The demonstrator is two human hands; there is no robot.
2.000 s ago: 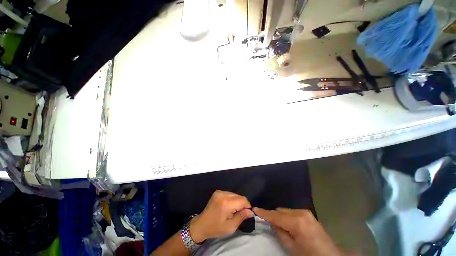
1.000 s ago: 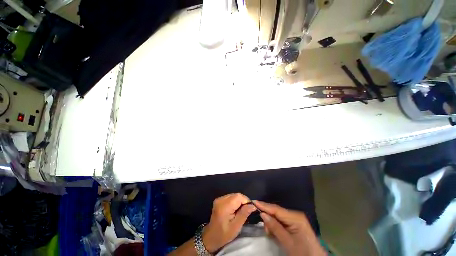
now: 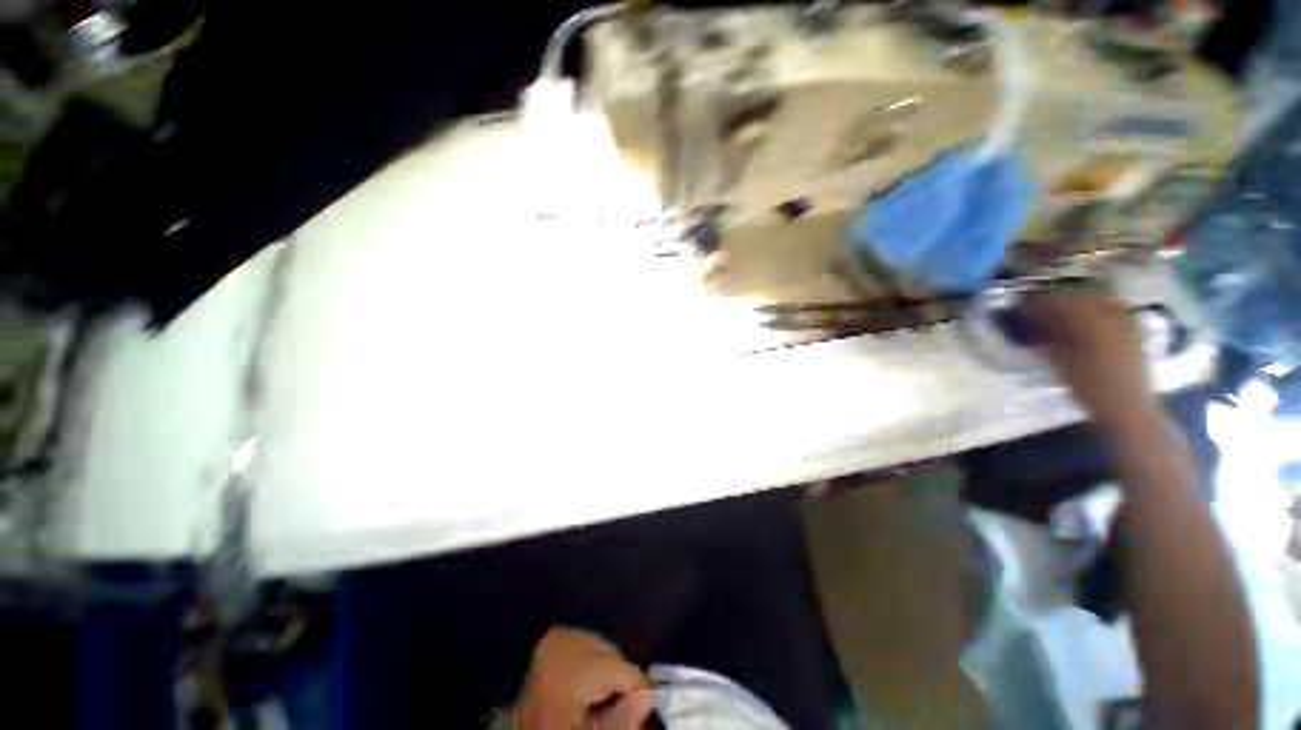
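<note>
The picture is blurred. My left hand (image 3: 578, 685) is at the bottom edge, partly cut off, its fingers curled on a small dark piece (image 3: 654, 719) over my lap. My right hand (image 3: 1077, 325) reaches across the right of the table, its fingers at the oval tray (image 3: 985, 337) with dark contents. Blur hides whether the fingers hold anything.
The blue cloth (image 3: 947, 221) hangs from the sewing machine (image 3: 842, 121), just left of my right hand. Long dark tools (image 3: 842, 317) lie below it. A large black heap (image 3: 335, 107) is at upper left. The white table (image 3: 471, 371) lies between.
My right hand has left my left hand and moved up and right to the tray. My left hand has moved lower and slightly left. The view has shifted and blurred.
</note>
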